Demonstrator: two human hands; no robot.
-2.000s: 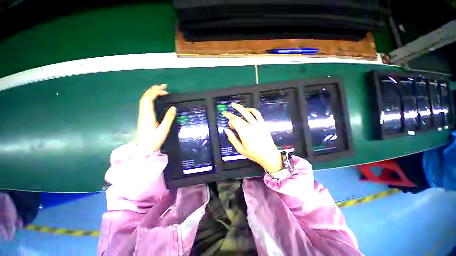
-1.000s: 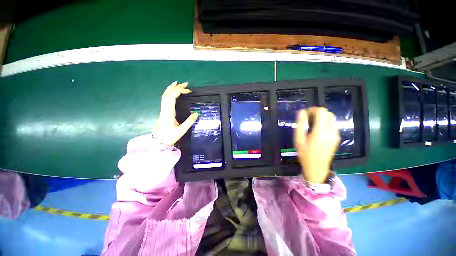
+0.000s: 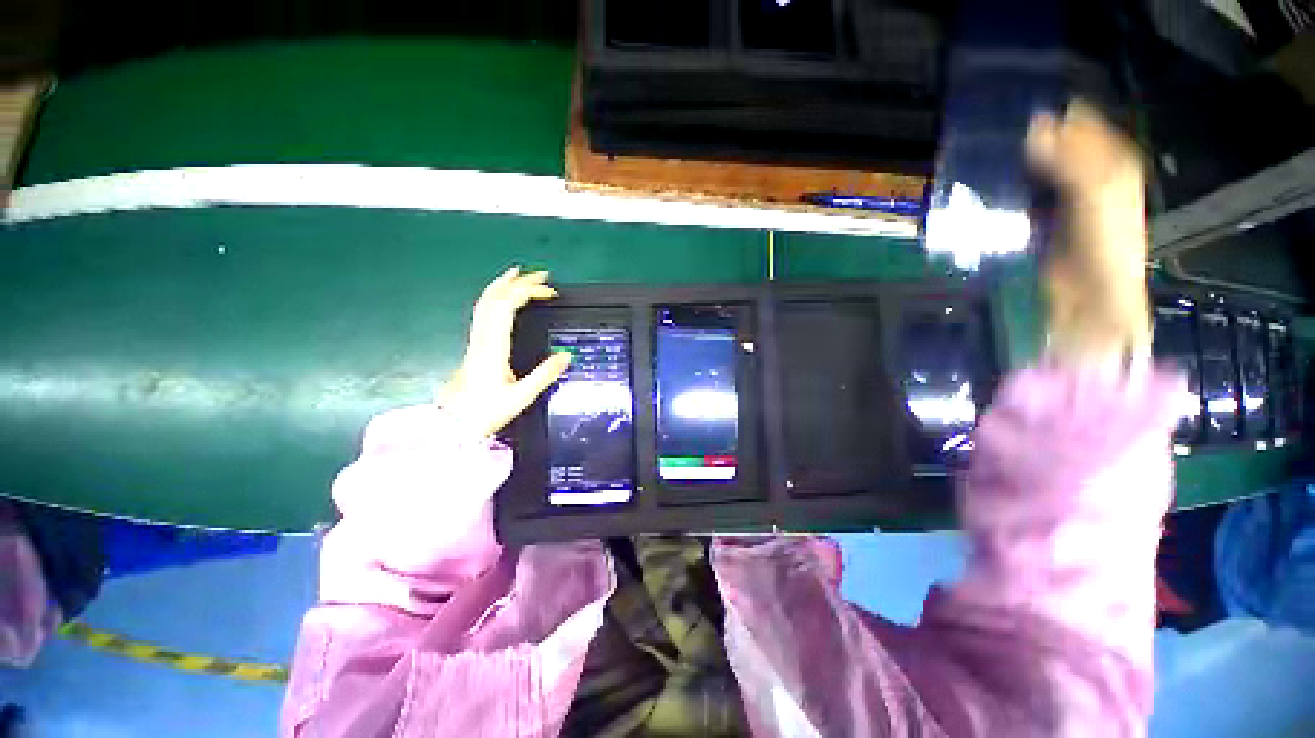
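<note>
The black foam phone tray (image 3: 642, 522) lies on the green bench. Its first slot holds a smartphone (image 3: 589, 418) with a text menu lit, the second a phone (image 3: 698, 397) with green and red boxes at its lower edge. The third slot (image 3: 831, 397) is empty, and a dark phone (image 3: 937, 389) lies in the fourth. My left hand (image 3: 505, 353) rests at the tray's left end, thumb over the first phone's edge. My right hand (image 3: 1096, 216) is raised and blurred at upper right, holding a glossy smartphone (image 3: 988, 159) above the bench, by the stacked trays.
Stacked black trays (image 3: 750, 101) stand on a wooden board (image 3: 692, 179) at the back, with a blue pen (image 3: 865, 202) on the board. A neighbouring filled phone tray (image 3: 1219, 375) is at right, partly behind my right arm. Yellow-black floor tape (image 3: 173, 659) shows below the bench.
The phone from the third slot is out of the tray, and my right hand has moved up and right with a phone. The second phone's menu changed to green and red boxes. My left hand stays at the tray.
</note>
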